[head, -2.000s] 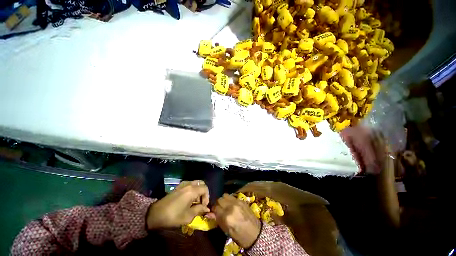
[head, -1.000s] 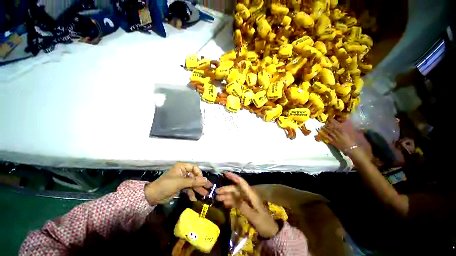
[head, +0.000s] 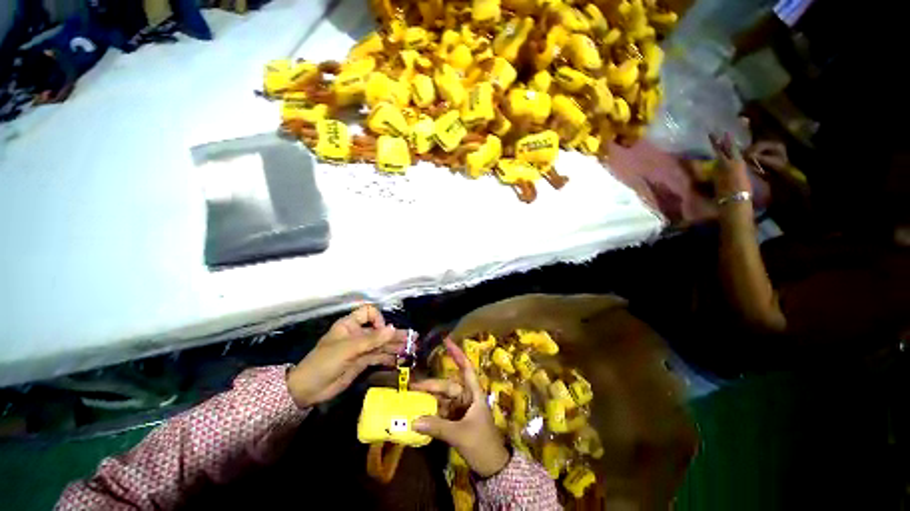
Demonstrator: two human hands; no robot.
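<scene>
A yellow plush keychain toy (head: 384, 417) with a small face and orange-brown legs hangs upright below my hands, in front of the table edge. A yellow loop rises from its top to small shiny hardware (head: 407, 346). My left hand (head: 344, 357) pinches at the hardware with its fingertips. My right hand (head: 467, 411) holds the toy's right side, thumb on the front near the face and fingers raised behind. The exact type of hardware is too small to tell.
An open carton (head: 644, 399) with several yellow toys stands right of my hands. The white table (head: 120, 250) bears a big yellow pile (head: 529, 100) and grey plastic bags (head: 267, 205). Dark blue plush lies top left. Another person's hand (head: 733, 175) is at the right.
The toy has gone from low between my hands to hanging face-up in view by its loop. My right hand has moved onto its body. The view has shifted right, showing more of the carton.
</scene>
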